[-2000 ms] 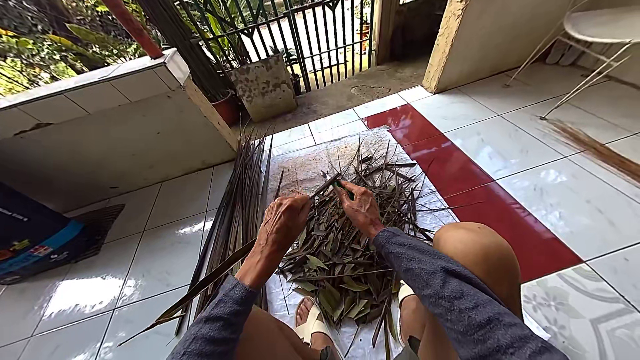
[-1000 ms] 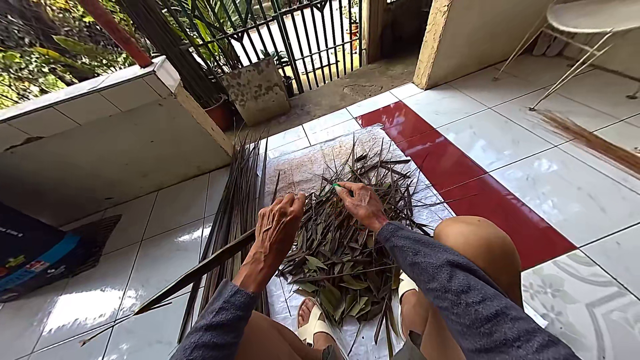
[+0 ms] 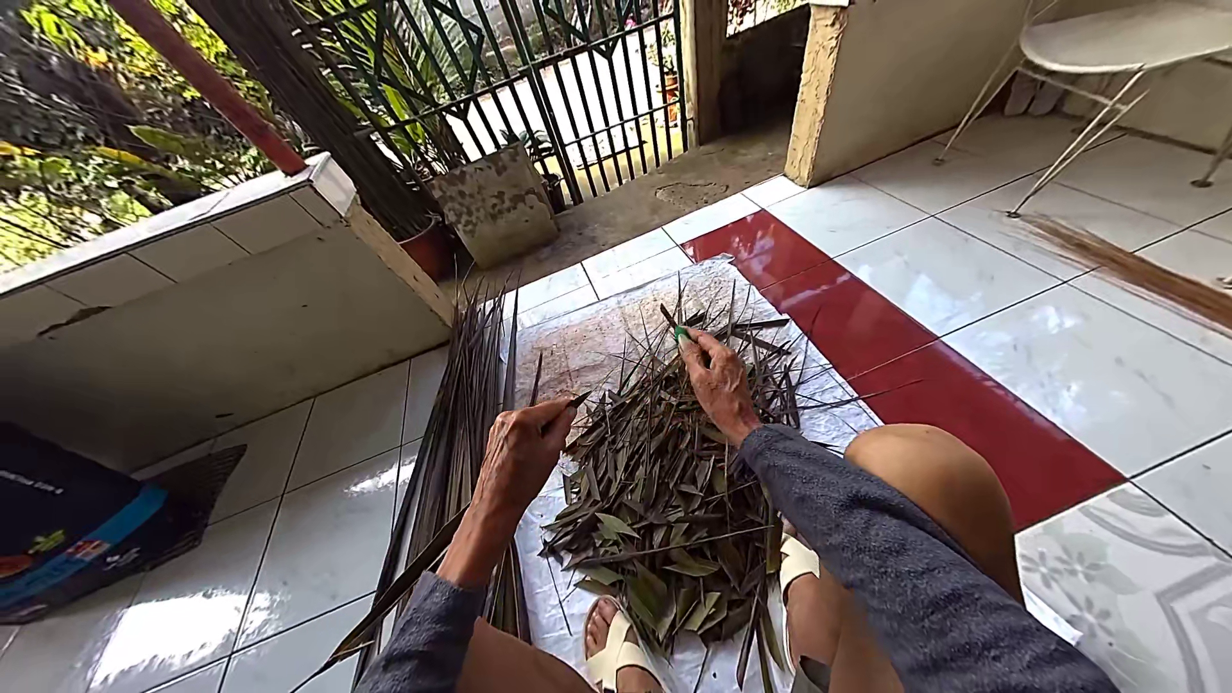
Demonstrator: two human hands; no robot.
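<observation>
My left hand (image 3: 525,448) is closed on a long dark palm leaf strip (image 3: 404,587); its short end sticks out past my fingers and its long tail runs back under my forearm. My right hand (image 3: 717,380), apart from the left and farther forward, grips a small tool with a green handle (image 3: 681,333), mostly hidden by my fingers; a dark tip or leaf piece juts beyond it. Below both hands a pile of cut leaf pieces (image 3: 674,520) lies on a white sheet (image 3: 616,318). Left of the pile lies a bundle of long dark leaf strips (image 3: 452,414).
My sandalled feet (image 3: 621,650) flank the pile's near end. A low wall (image 3: 231,327) and a dark printed bag (image 3: 77,529) are at left. Ahead stand a metal gate (image 3: 597,106) and a concrete slab (image 3: 496,207). At right are a white metal chair (image 3: 1136,43) and thin brown fibres (image 3: 1145,269).
My hands, close together two seconds ago, are now farther apart. The right hand has moved forward, away from the left. Less of the strip shows behind my left hand.
</observation>
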